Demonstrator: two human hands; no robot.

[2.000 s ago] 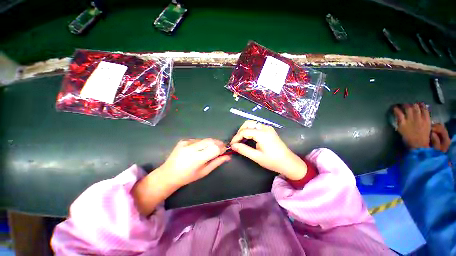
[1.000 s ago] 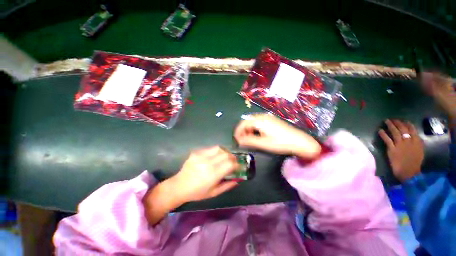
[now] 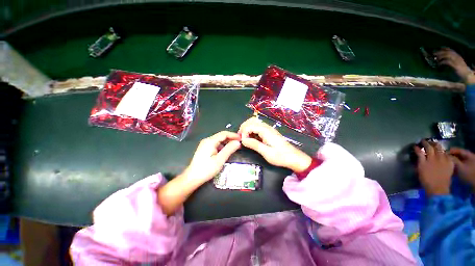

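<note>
A half-assembled handset [image 3: 238,176], silver with green inside and a dark rim, lies flat on the bench mat just in front of my hands. A bit of red shows at its near edge. My left hand [image 3: 213,154] and my right hand [image 3: 267,143] meet above it, fingertips together. They pinch a small red part [image 3: 240,137], mostly hidden by the fingers. Thin tweezers [image 3: 293,141] lie on the mat beyond my right hand, partly covered by it. Neither hand touches the handset.
Two clear bags of red parts [image 3: 173,107] [image 3: 317,111] lie near the pale edge strip [image 3: 223,80]. Loose red slivers [image 3: 366,110] lie right of the right bag. Several handsets [image 3: 182,42] are on the green belt. Blue-sleeved hands [image 3: 435,167] work at the far right.
My left hand has left the handset, which now lies uncovered. My right hand has come back to meet it, and both now hold a small red part. A neighbour's hand is over the belt.
</note>
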